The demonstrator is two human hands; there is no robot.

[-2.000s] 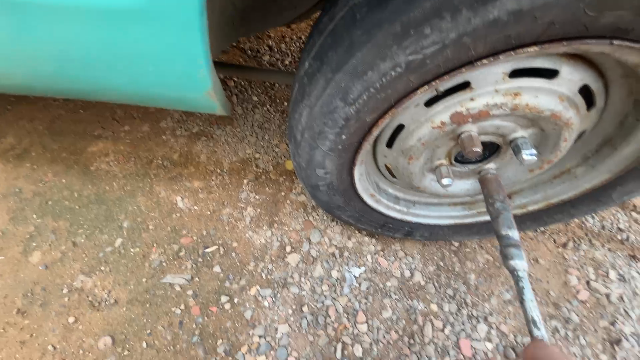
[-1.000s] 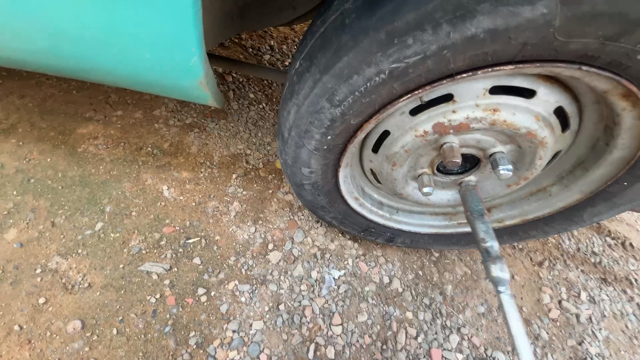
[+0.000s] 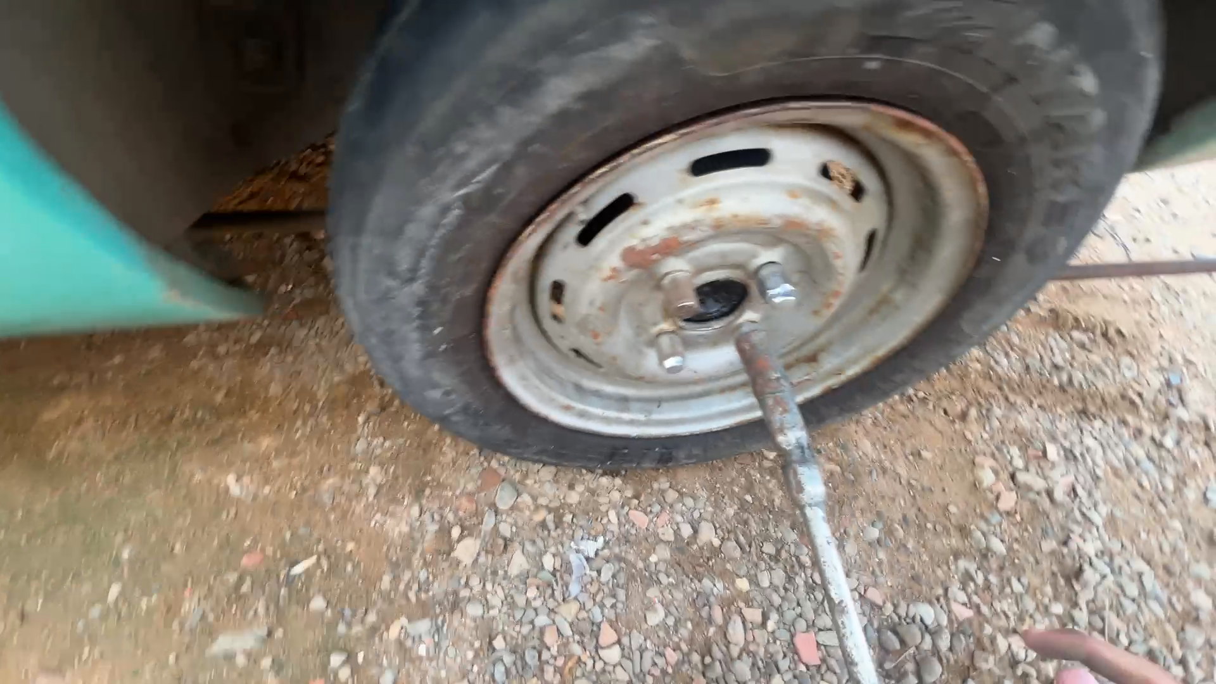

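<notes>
A long, worn metal lug wrench [image 3: 806, 475] has its socket end on the lower right lug nut position of a rusty, pale steel wheel rim [image 3: 608, 380]. Its shaft runs down and out of the bottom edge. Three other lug nuts show: a silver one [image 3: 776, 283] at upper right, a rusty one [image 3: 678, 293] at upper left and a smaller one [image 3: 671, 352] at lower left. A black tire [image 3: 427, 285] surrounds the rim. Part of one hand [image 3: 1092, 655], fingers only, shows at the lower right, apart from the wrench shaft; which hand it is I cannot tell.
Turquoise car bodywork [image 3: 114, 275] edges the wheel on the left, with a dark wheel arch above. Gravel and brown dirt [image 3: 190, 494] lie under and around the tire. A thin dark bar [image 3: 1140, 270] runs behind the tire at right.
The view has swung right and nearer to the wheel. Two seconds ago a bit of a hand showed at the wrench's lower end; now fingers appear to the right of the shaft.
</notes>
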